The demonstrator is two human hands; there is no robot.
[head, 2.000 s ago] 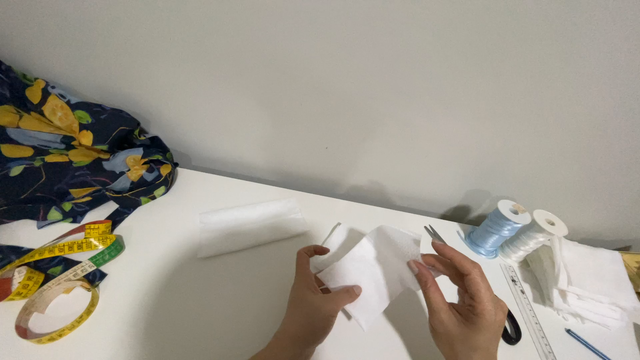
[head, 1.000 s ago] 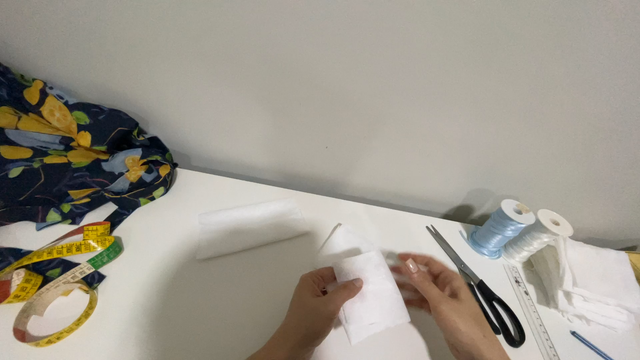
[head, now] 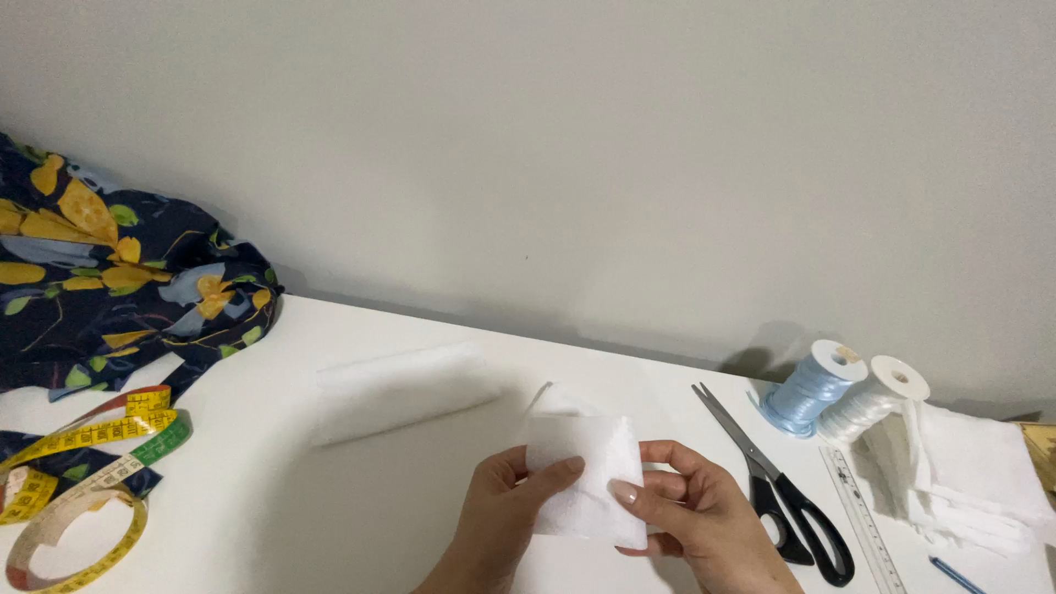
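Observation:
A small folded piece of white fabric is held upright between my two hands, low in the middle of the view. My left hand pinches its left side, thumb in front and fingers behind. At the right edge, my right hand holds it with the thumb on the front face and the fingers behind. Behind the held piece, more white fabric shows on the table, partly hidden. Just right of my right hand lie black-handled scissors, blades pointing up and left, nearly together.
A folded white cloth lies left of centre. Patterned navy fabric and a curled measuring tape are at left. At right are a blue cord spool, a white spool, a clear ruler, stacked white fabric and a blue pencil.
The white fabric in my hands was spread wider two seconds ago and is now a compact rectangle. My right hand has moved off the scissors' area and back onto the fabric.

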